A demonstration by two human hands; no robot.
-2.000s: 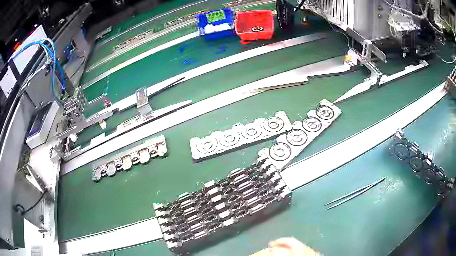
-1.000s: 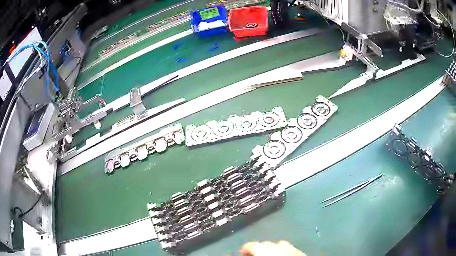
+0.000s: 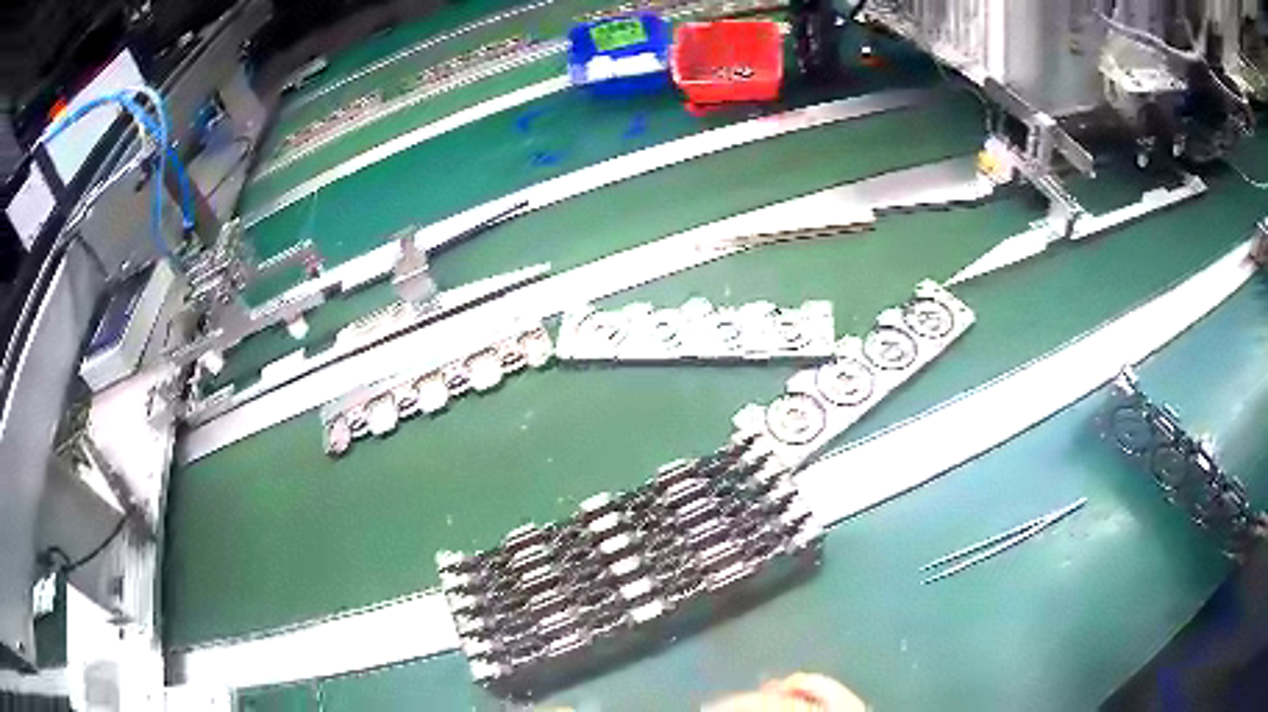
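Observation:
A stacked block of fixtures (image 3: 633, 577) lies near centre across a white guide rail. Behind it on the green belt, a scalloped fixture (image 3: 442, 387) touches or nearly touches the left end of a ringed fixture (image 3: 695, 331). A second ringed fixture (image 3: 869, 365) lies at a slant, its near end against the stack. Thin tweezers (image 3: 1004, 540) lie right of the stack. Part of a hand, seemingly my right hand (image 3: 790, 694), shows at the bottom edge, cut off and blurred; its fingers are hidden. My left hand is not in view.
A dark openwork fixture (image 3: 1182, 459) lies at the right. A blue bin (image 3: 620, 56) and a red bin (image 3: 727, 64) stand at the far side. Metal brackets and blue tubing (image 3: 164, 160) are at the left, a machine head (image 3: 1029, 56) at upper right. Guide rails cross the belt.
The scalloped fixture has moved right and away, up to the middle ringed fixture. The middle fixture has turned slightly, its left end farther away. The view has shifted a little. The hand stays at the bottom edge.

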